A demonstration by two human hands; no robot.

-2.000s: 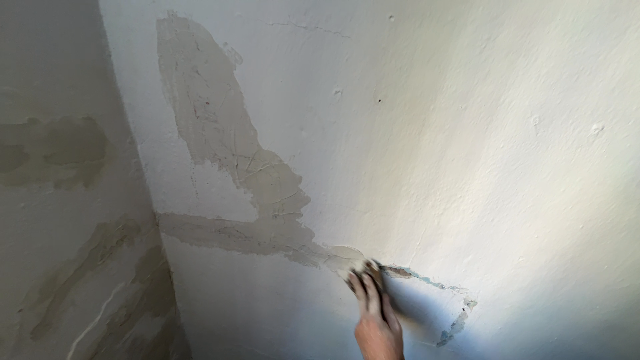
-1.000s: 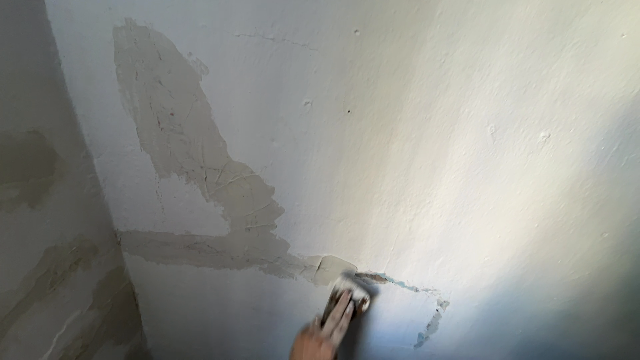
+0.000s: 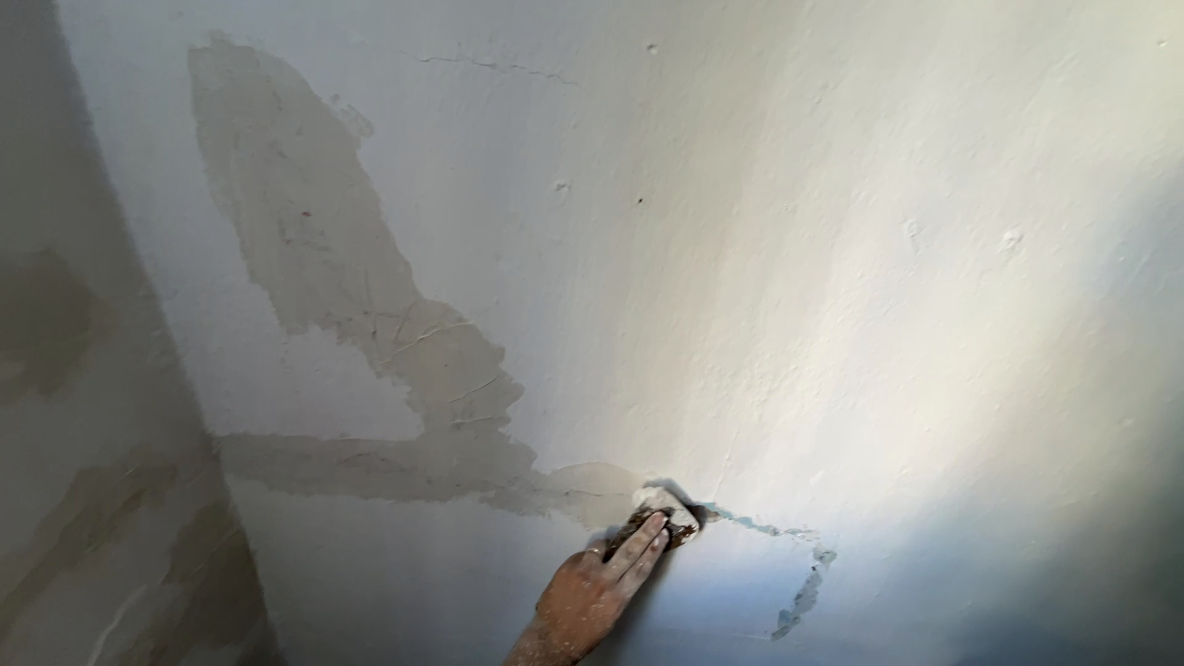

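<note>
My left hand (image 3: 592,592) reaches up from the bottom centre. Its fingers grip a putty knife (image 3: 673,518), with two fingers laid along the whitish, stained blade. The blade rests at the wall by the right end of a smoothed patch of filler (image 3: 597,481). Just right of it, a chipped crack (image 3: 763,527) runs rightward, then a rough gouge (image 3: 803,597) turns downward. The thumb and most of the handle are hidden. White specks dot the hand. My right hand is out of view.
A large grey filler patch (image 3: 287,185) climbs the pale wall and joins a horizontal grey band (image 3: 324,467). An inside corner (image 3: 162,305) borders a darker, patched surface (image 3: 55,490) at the left. A fine crack (image 3: 495,67) lies near the top.
The hand and putty knife have shifted along the filler beside the crack, and the arm now slants up to the right. The smooth filler patch shows more fully than two seconds ago.
</note>
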